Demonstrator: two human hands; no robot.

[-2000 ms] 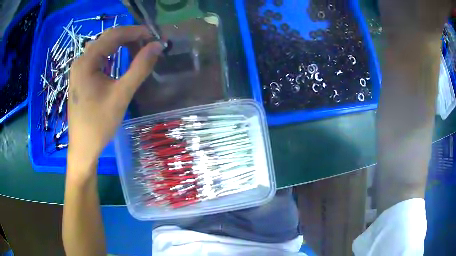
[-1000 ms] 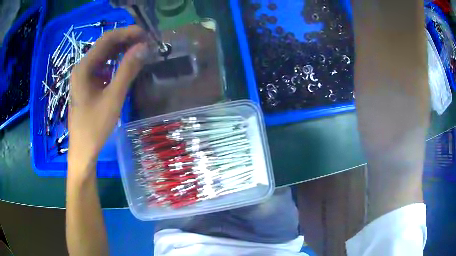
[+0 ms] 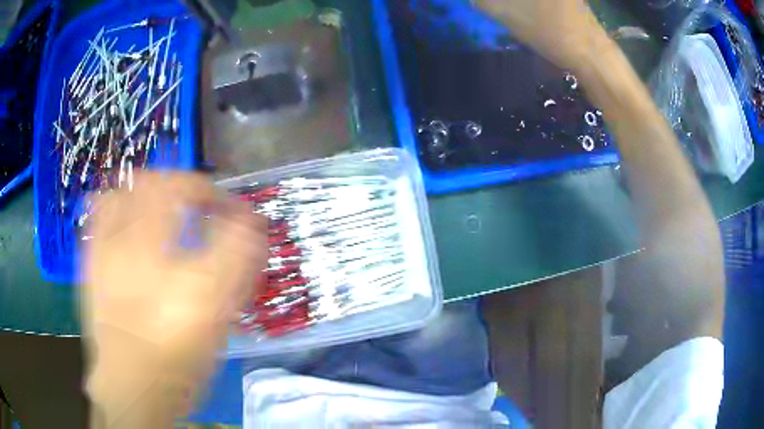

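My left hand (image 3: 167,276) is blurred over the left end of the clear plastic tub (image 3: 433,251); I cannot tell whether it holds anything. The tub holds rows of red and white wired pieces (image 3: 356,243). My right hand (image 3: 544,25) is at the top edge, over the right blue tray (image 3: 503,173) of small rings (image 3: 589,119), its fingers cut off or unclear. The grey metal fixture (image 3: 264,90) sits behind the tub with a small round seat on top and no hand on it. The dark press ram (image 3: 211,17) shows at the top.
The left blue tray (image 3: 50,243) holds jumbled long thin wired pieces (image 3: 117,100). The brownish base plate (image 3: 322,126) lies under the fixture. A clear plastic bag (image 3: 674,67) and a pale translucent tub or lid (image 3: 720,109) lie far right. Outer blue trays show at both side edges.
My left hand has moved from beside the fixture down to the tub's left end. My right forearm has swung, bringing the hand into view over the ring tray. The whole view has shifted slightly.
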